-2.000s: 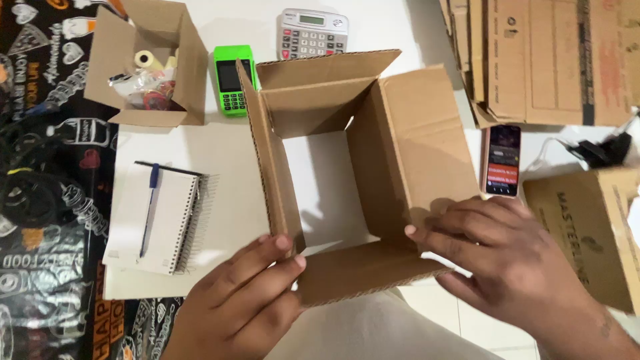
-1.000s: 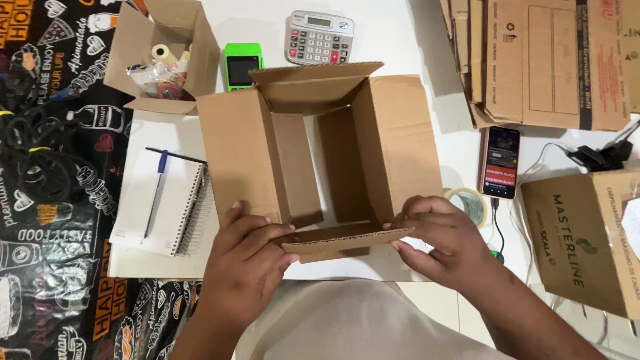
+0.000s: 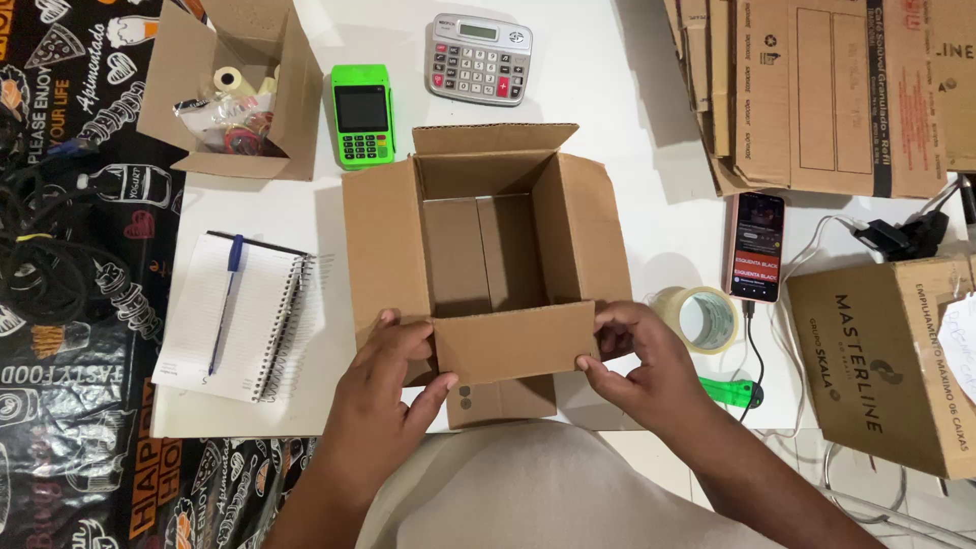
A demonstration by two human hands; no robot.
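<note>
An open cardboard box (image 3: 488, 179) stands at the middle of the white table, its top flaps spread outward. Two bottom flaps show inside it, side by side with a thin line between them. My left hand (image 3: 389, 374) grips the left end of the near top flap (image 3: 515, 343), thumb in front and fingers behind. At that flap's right end, my right hand (image 3: 640, 366) pinches the corner between thumb and fingers. Below the near flap, another cardboard flap (image 3: 503, 400) sticks out toward my body, over the table edge.
Behind the box are a green card terminal (image 3: 363, 114) and a calculator (image 3: 480, 59). Left lie a notebook (image 3: 229, 316) with a pen and a small box (image 3: 297, 99) of rolls. Right are clear tape (image 3: 705, 319), a green cutter (image 3: 728, 391), a phone (image 3: 755, 244), a printed carton (image 3: 862, 366) and flattened cardboard (image 3: 839, 99).
The bottom flaps now cover most of the opening where white table showed earlier. The box has turned straighter, and both hands have shifted along with its near flap.
</note>
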